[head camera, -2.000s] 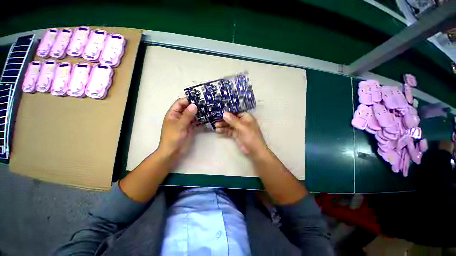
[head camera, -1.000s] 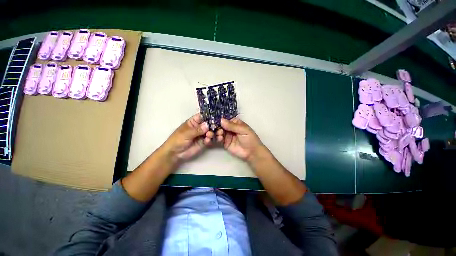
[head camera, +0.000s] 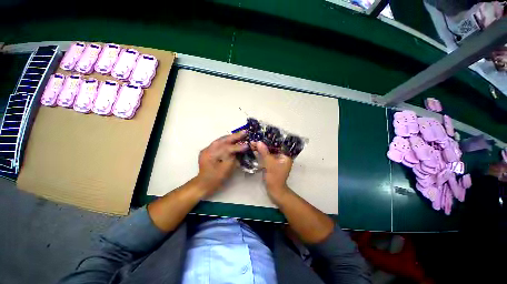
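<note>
A dark populated PCB panel (head camera: 286, 142), crowded with small parts, is over the middle of the cream mat (head camera: 194, 105). It is blurred and turned at a slant. My right hand (head camera: 273, 166) grips its near side with the thumb on top. My left hand (head camera: 221, 161) is at its left end, fingers stretched over the edge and blurred; whether it grips the panel is hard to tell. A thin wire or lead shows near the panel's upper left corner. The underside of the panel is hidden.
Filled pink housings (head camera: 87, 95) lie in two rows on brown cardboard (head camera: 89, 150) at left. Striped black panels (head camera: 15, 125) lie at far left. Loose pink shells (head camera: 428, 150) are heaped at right. A grey metal bar crosses the upper right. Another person's hand shows at the right edge.
The panel has turned from upright to a slant and shifted right and nearer. My left hand has opened out over its left end. The whole view has shifted slightly.
</note>
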